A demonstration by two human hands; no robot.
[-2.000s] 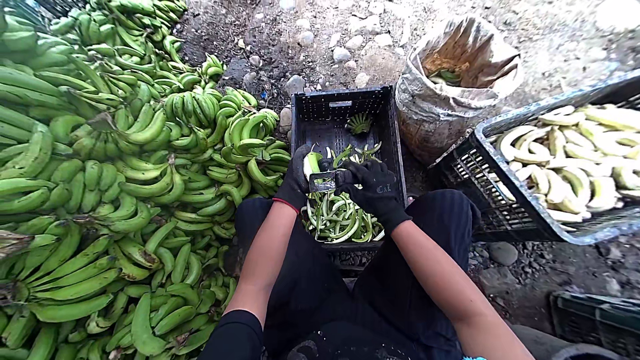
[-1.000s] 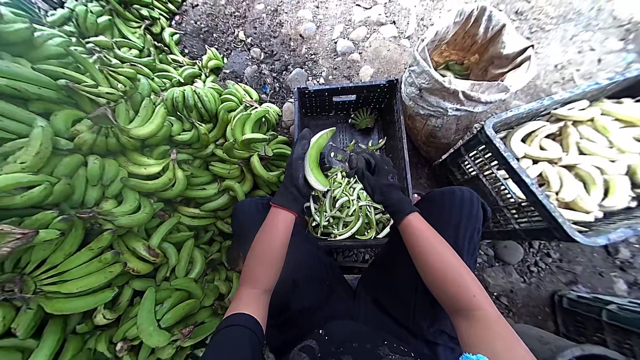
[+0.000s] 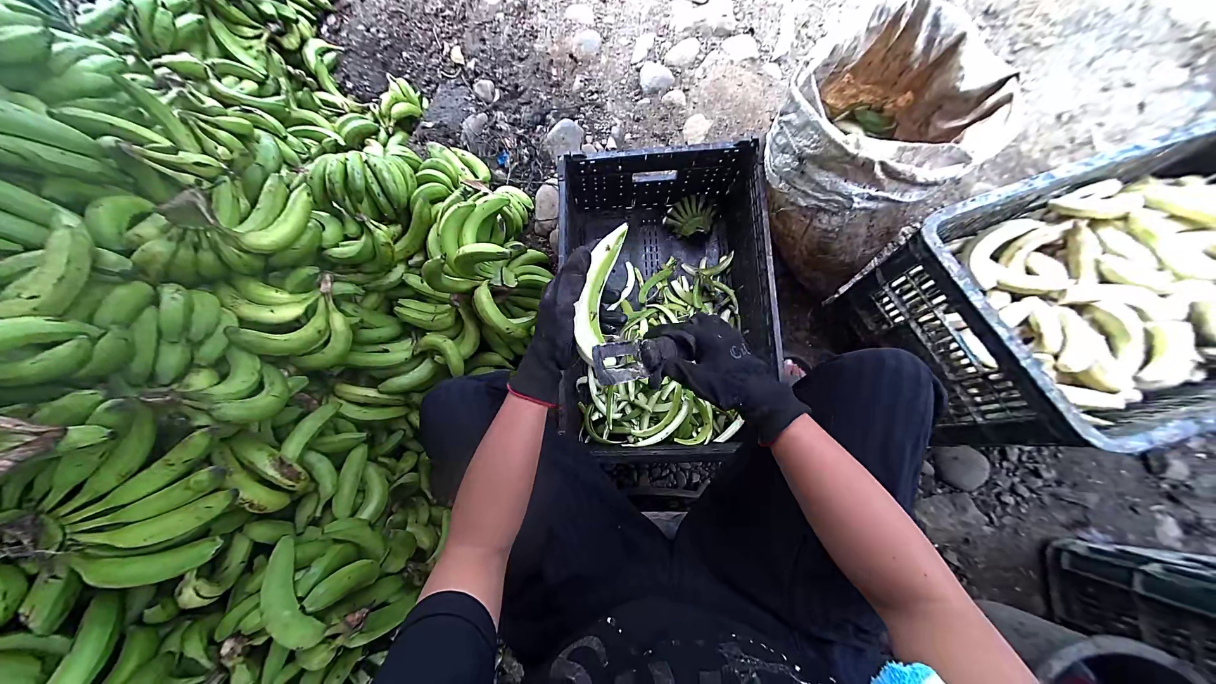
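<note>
My left hand (image 3: 554,332), in a black glove, grips a partly peeled green plantain (image 3: 597,285) that stands nearly upright, its pale flesh showing along one side. My right hand (image 3: 727,366), gloved too, holds a peeler (image 3: 622,362) with a wide metal head against the plantain's lower end. Both hands are over a black plastic crate (image 3: 768,285) between my knees. Green peel strips (image 3: 665,413) are heaped in its near half, and a cut plantain crown (image 3: 691,217) lies near its far end.
Green plantains (image 3: 275,323) are piled all along the left. Beyond the crate to the right stands an open woven sack (image 3: 845,190). A tilted black crate (image 3: 1007,366) of peeled plantains (image 3: 1121,285) is at the right, another crate (image 3: 1130,589) at the lower right. Stones (image 3: 565,138) dot the ground.
More pale flesh shows on the plantain in my left hand than one second ago, when its visible side was mostly green. The peeler is now in view against its lower end.
</note>
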